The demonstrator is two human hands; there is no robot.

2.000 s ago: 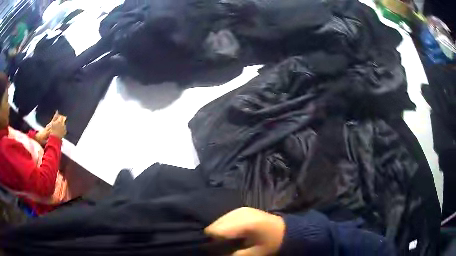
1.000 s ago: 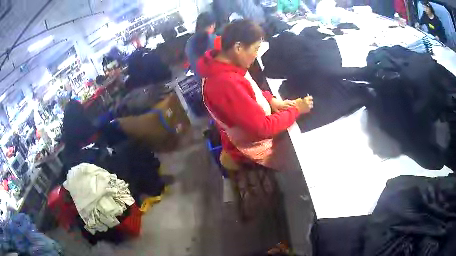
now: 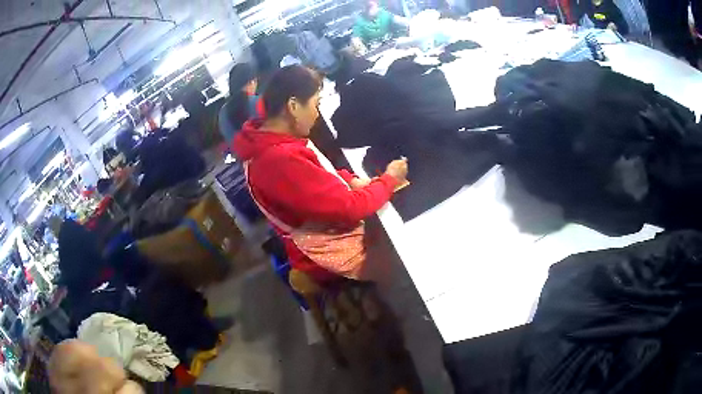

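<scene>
A black garment with shiny wrinkled lining [image 3: 616,315] lies at the lower right, over the near part of the white-topped table [image 3: 477,262]. A crumpled black garment pile [image 3: 593,138] lies behind it. My left hand [image 3: 88,369] seems to be the blurred hand at the lower left edge, cut off by the frame, away from the table. Its fingers and anything in them cannot be made out. My right hand is not in view.
A co-worker in a red top and pink apron [image 3: 308,185] sits at the table's left edge with a small yellowish piece in hand. Behind are a brown carton [image 3: 188,242] and a cream cloth bundle [image 3: 127,342]. More black cloth [image 3: 408,115] lies before the co-worker.
The view has swung left, away from the near garment. The hand that gripped black cloth is gone from view. A blurred hand has appeared at the lower left.
</scene>
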